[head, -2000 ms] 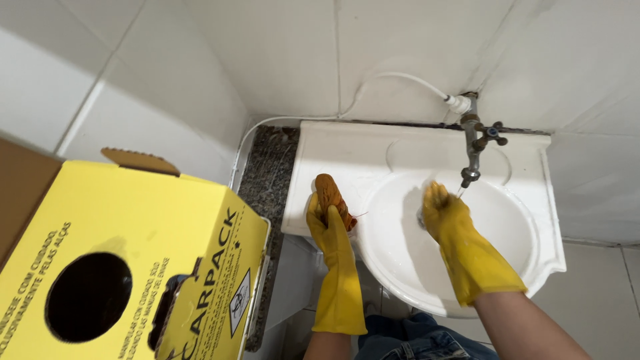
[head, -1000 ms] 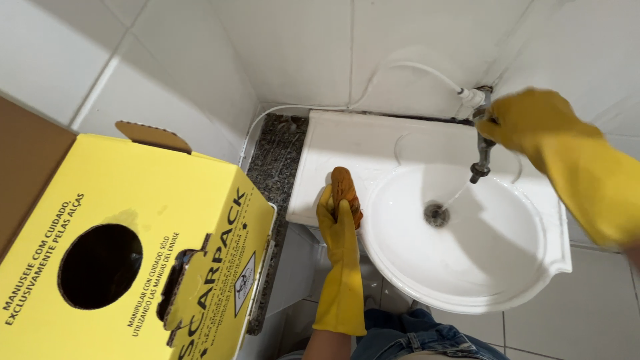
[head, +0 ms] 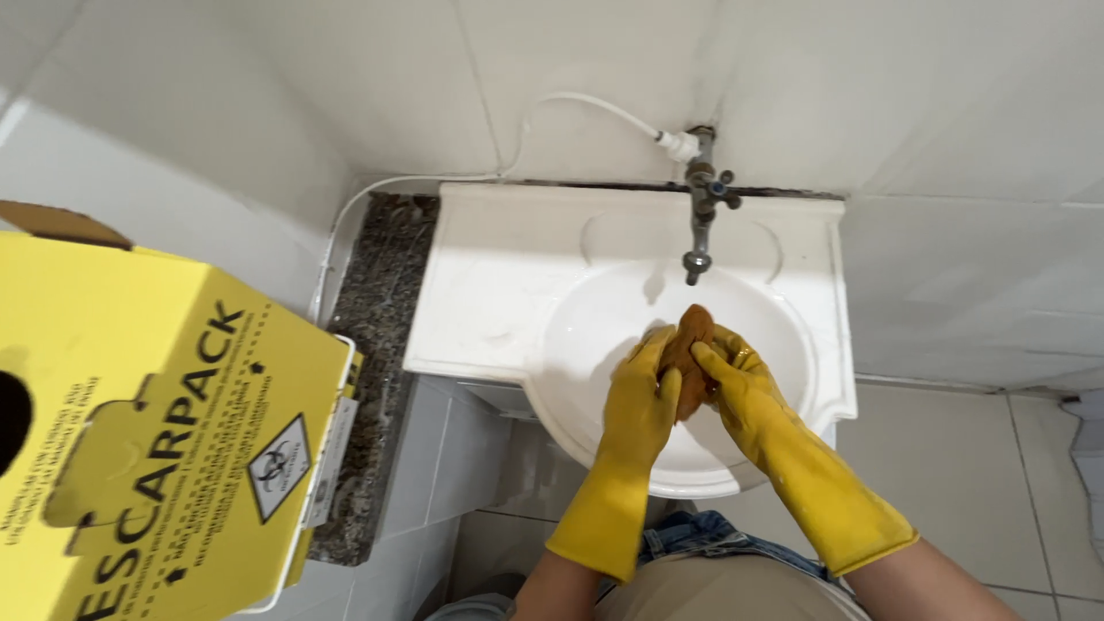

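Observation:
An orange-brown cloth is bunched between both hands, over the white sink basin. My left hand, in a yellow rubber glove, grips the cloth from its left side. On the other side my right hand, gloved the same way, holds it with the thumb pressed on top. The metal faucet hangs just above and beyond the cloth, with no stream of water visible from its spout. The fingertips are partly hidden behind the cloth.
A yellow cardboard sharps box with a biohazard mark stands at left in a white wire holder. Beside the sink runs a dark granite ledge. A white hose loops along the tiled wall to the faucet pipe.
My right hand has come down from the faucet handle to the cloth. My left hand has brought the cloth from the sink's left edge to over the basin. The thin water stream is no longer seen.

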